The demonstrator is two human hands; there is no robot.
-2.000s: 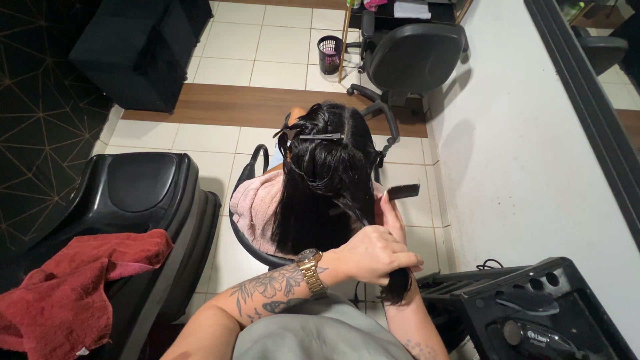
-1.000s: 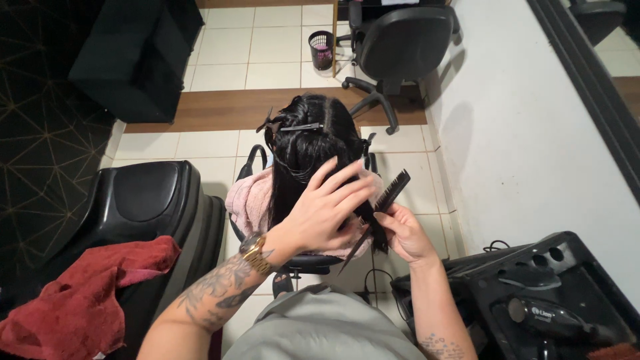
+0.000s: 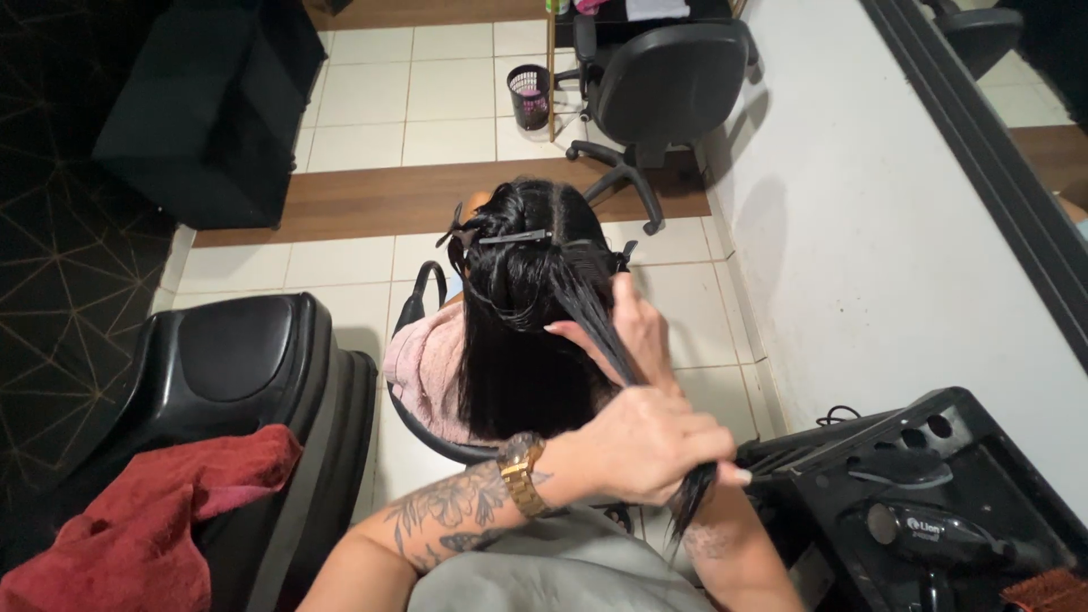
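A seated person with long dark hair (image 3: 527,374) has their back to me, a pink towel (image 3: 429,365) over the shoulders. My left hand (image 3: 654,446), below a gold wristwatch (image 3: 521,476), is closed around a long section of hair (image 3: 595,327) pulled back toward me; its ends hang below the fist. My right hand (image 3: 633,327) is beside the same section, nearer the head, thumb out to the left; whether its fingers grip anything is unclear. A flat metal hair clip (image 3: 515,237) lies across the crown, and a dark claw clip (image 3: 459,229) sits at the left. No comb is visible.
A black wash chair (image 3: 238,348) with a red towel (image 3: 170,510) is at left. At right, a black trolley tray (image 3: 960,425) holds a hair dryer (image 3: 926,531), beside a white wall (image 3: 824,212). Ahead are an office chair (image 3: 671,81) and a mesh bin (image 3: 529,98).
My left hand has moved from the back of the head down toward me and closed on the hair section. My right hand has moved up nearer the head; the comb seen in it earlier is out of sight.
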